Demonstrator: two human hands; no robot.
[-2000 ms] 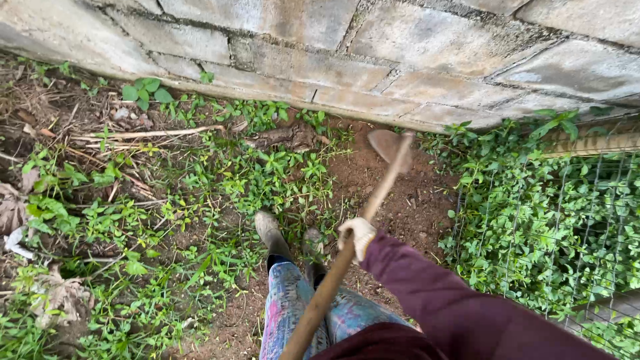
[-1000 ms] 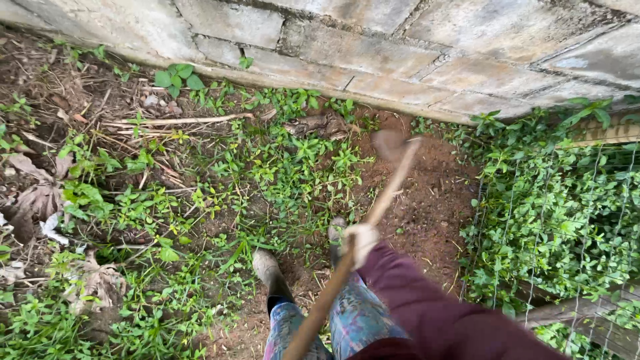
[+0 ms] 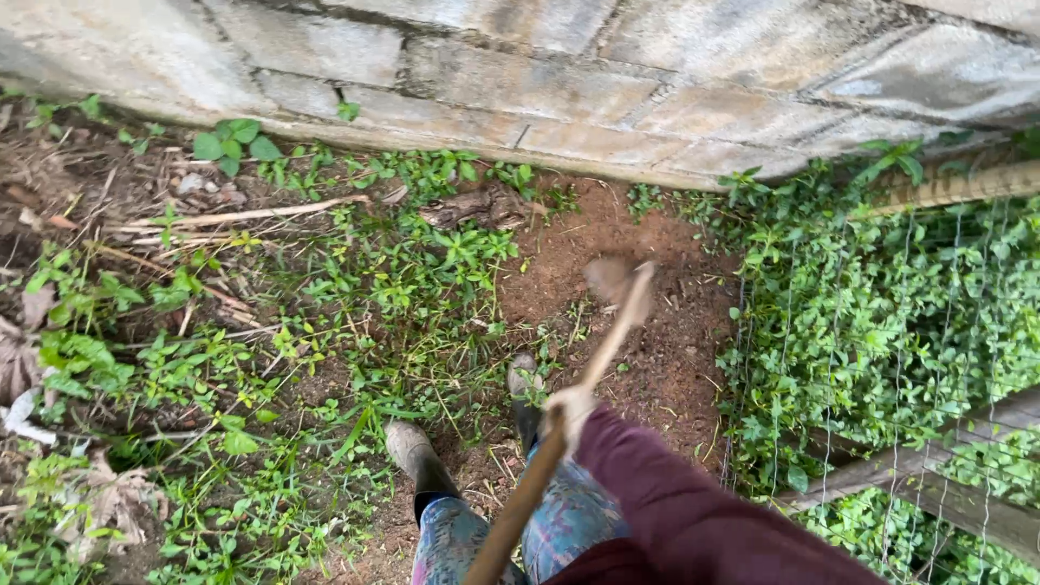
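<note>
My right hand (image 3: 571, 409), in a pale glove with a maroon sleeve behind it, is closed around the wooden handle of a hoe (image 3: 520, 504). The handle runs from the bottom edge up and to the right. Its metal blade (image 3: 609, 279), blurred, is over bare reddish soil (image 3: 682, 349). Low green weeds (image 3: 398, 284) grow left of the blade. My left hand does not show. Below the weeds are my two muddy boots (image 3: 414, 451) and patterned trousers.
A concrete block wall (image 3: 528, 97) crosses the top. A wire mesh fence (image 3: 829, 357) with wooden poles (image 3: 902, 463) and dense plants stands at the right. A piece of rotting wood (image 3: 475, 207) lies near the wall; dry stalks (image 3: 268, 213) and dead leaves lie at the left.
The hoe blade has come away from the wall and back toward my boots, with my right hand still on the handle. One boot has shifted apart from the other since the earliest frame.
</note>
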